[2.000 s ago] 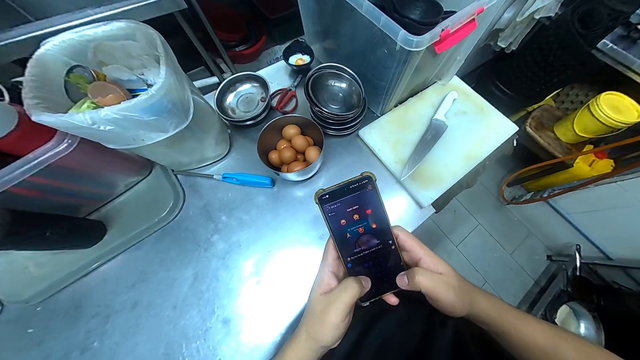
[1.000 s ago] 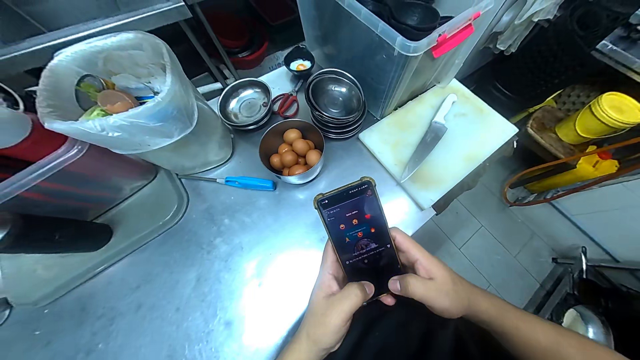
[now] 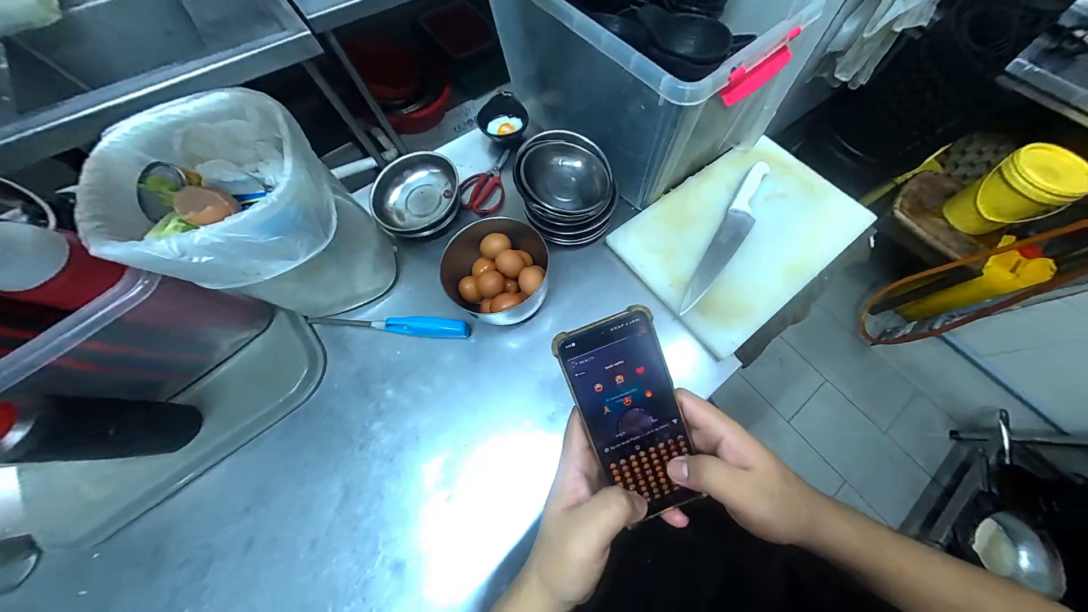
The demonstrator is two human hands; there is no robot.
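A smartphone (image 3: 629, 408) in a case is held upright between my two hands, over the edge of the steel counter. My left hand (image 3: 586, 518) grips its lower left side, the thumb at the bottom corner. Around its lower right side is my right hand (image 3: 735, 467), with the thumb over the screen, where rows of small orange icons show. Beyond the phone, a steel bowl (image 3: 537, 306) holds several brown eggs (image 3: 510, 263). A kitchen knife (image 3: 722, 242) with a white handle lies on a white cutting board (image 3: 790, 255), right of the phone.
Stacked steel bowls (image 3: 565, 183), red-handled scissors (image 3: 484, 192) and a small black bowl with a cracked egg (image 3: 503, 123) stand behind. A blue-handled tool (image 3: 425, 327) lies near a lined waste bin (image 3: 212, 246). A clear plastic box (image 3: 595, 93) stands at the back, a tray (image 3: 246, 399) at left.
Rows of small orange icons have appeared on the lower part of the phone's screen. Both hands still hold the phone, and my right thumb now lies further over the screen.
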